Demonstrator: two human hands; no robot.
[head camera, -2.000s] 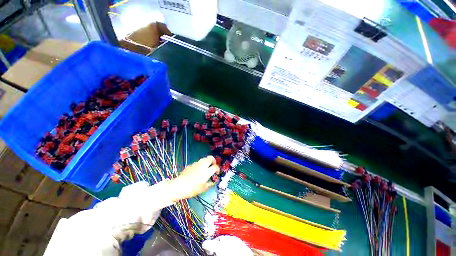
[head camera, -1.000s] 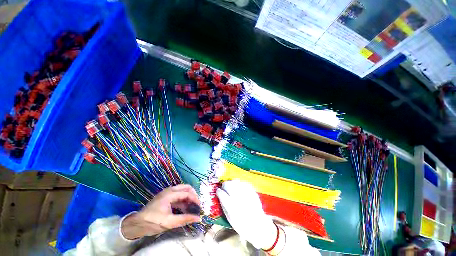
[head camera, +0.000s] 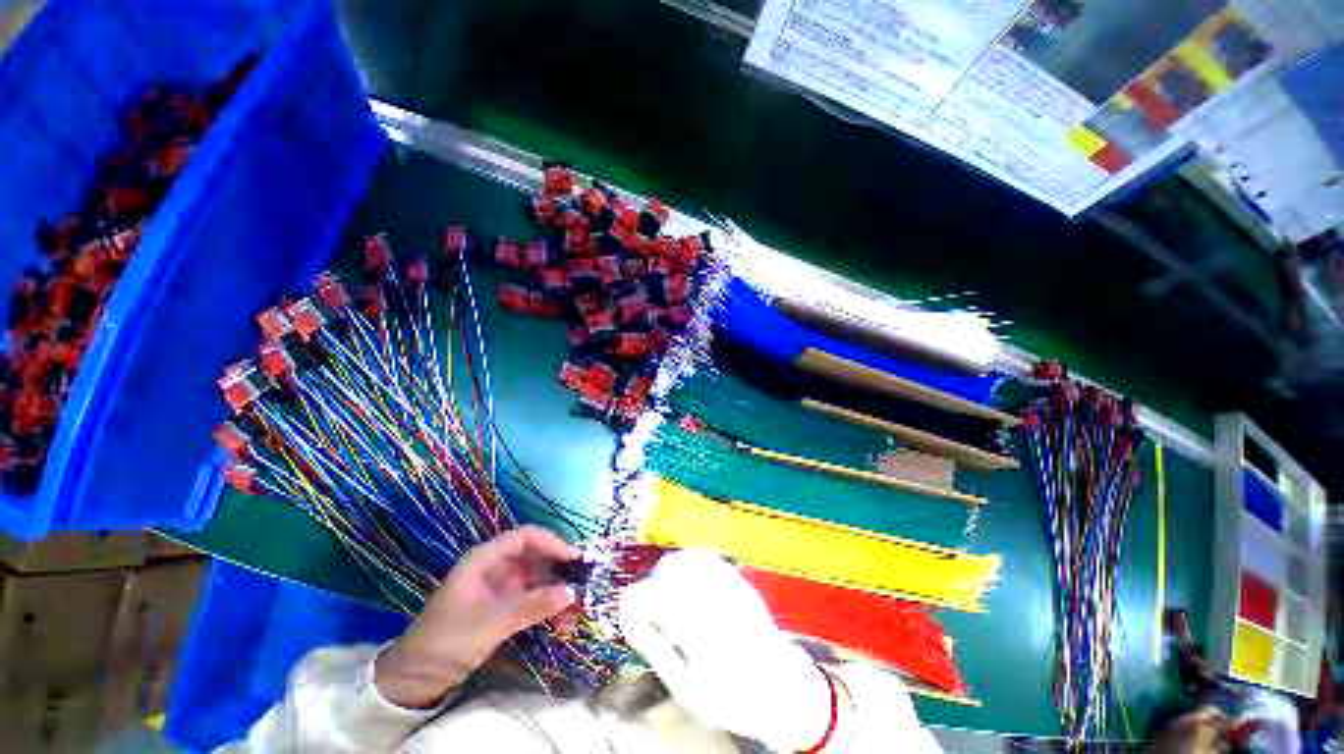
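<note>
My bare left hand (head camera: 487, 601) holds a dark connector housing (head camera: 569, 575) between thumb and fingers, mostly hidden by them. My gloved right hand (head camera: 705, 626) is beside it, over the left ends of the red wires (head camera: 862, 626); its fingertips are at the housing, and what they hold is hidden. The yellow wires (head camera: 826, 545) lie just beyond. Loose red-and-black housings (head camera: 619, 287) are piled above my hands. Wired harnesses (head camera: 391, 427) fan out at the left, their tails running under my left hand.
A blue bin (head camera: 221, 280) of housings stands at the left. Blue wires (head camera: 855, 354), white wires (head camera: 870, 309) and cardboard dividers (head camera: 914, 427) lie beyond the yellow. More harnesses (head camera: 1088, 530) and a parts tray (head camera: 1271, 560) are at the right. Another person's hand (head camera: 1197, 728) shows at lower right.
My left hand reached the housing pile, then came back towards me and now holds a housing. My right hand has moved left over the red wires, close to my left. The view has tilted down.
</note>
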